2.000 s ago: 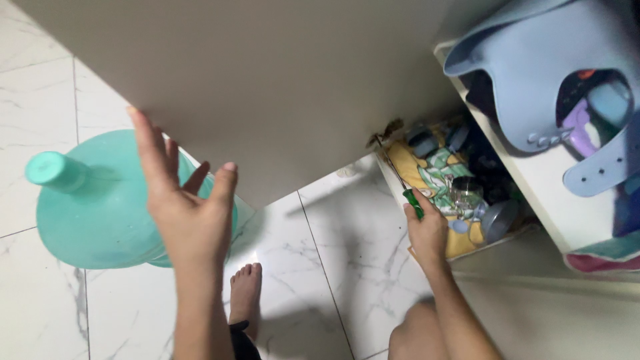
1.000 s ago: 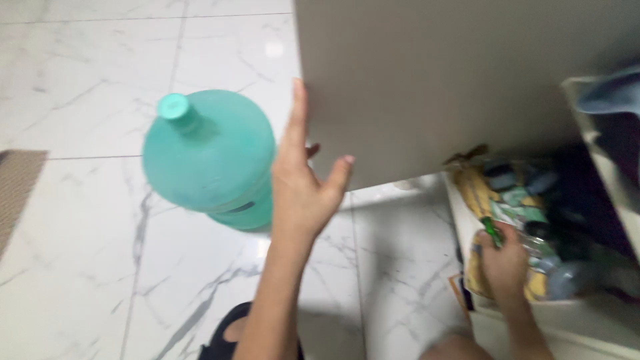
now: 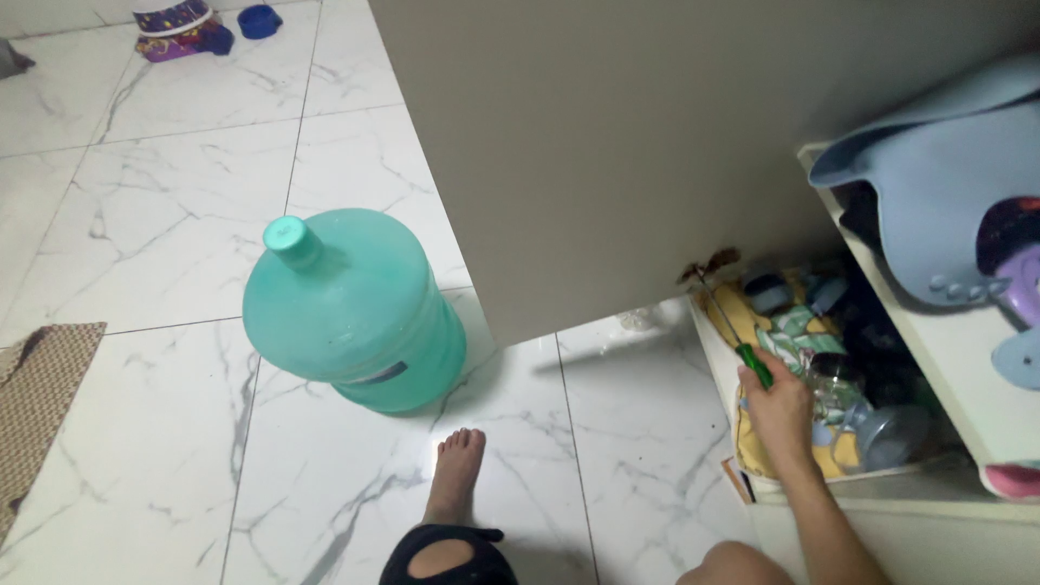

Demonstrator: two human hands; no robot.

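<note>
My right hand (image 3: 778, 410) is closed around the green handle of a screwdriver (image 3: 754, 366). Its long metal shaft points up and left, with the tip at a rusty, damaged patch (image 3: 710, 266) low on the inner face of a grey cabinet door (image 3: 601, 162). Whether the tip touches a screw there cannot be told. Below the hand lies a lower drawer or shelf lined with yellow patterned cloth (image 3: 845, 447), holding a clear jar (image 3: 837, 378) and a clear domed plastic piece (image 3: 894, 437). My left hand is out of view.
A teal water jug (image 3: 349, 301) stands on the marble-look tile floor, left of the door. An upper drawer (image 3: 910, 357) holds a blue silicone bib (image 3: 926, 203). A woven mat (image 3: 49, 406) lies far left; a blue bowl (image 3: 259, 22) is at the back. My bare foot (image 3: 460, 467) is below the jug.
My left hand, earlier raised against the door's edge, has left the view. My right hand still holds the screwdriver near the rusty patch. The view has shifted.
</note>
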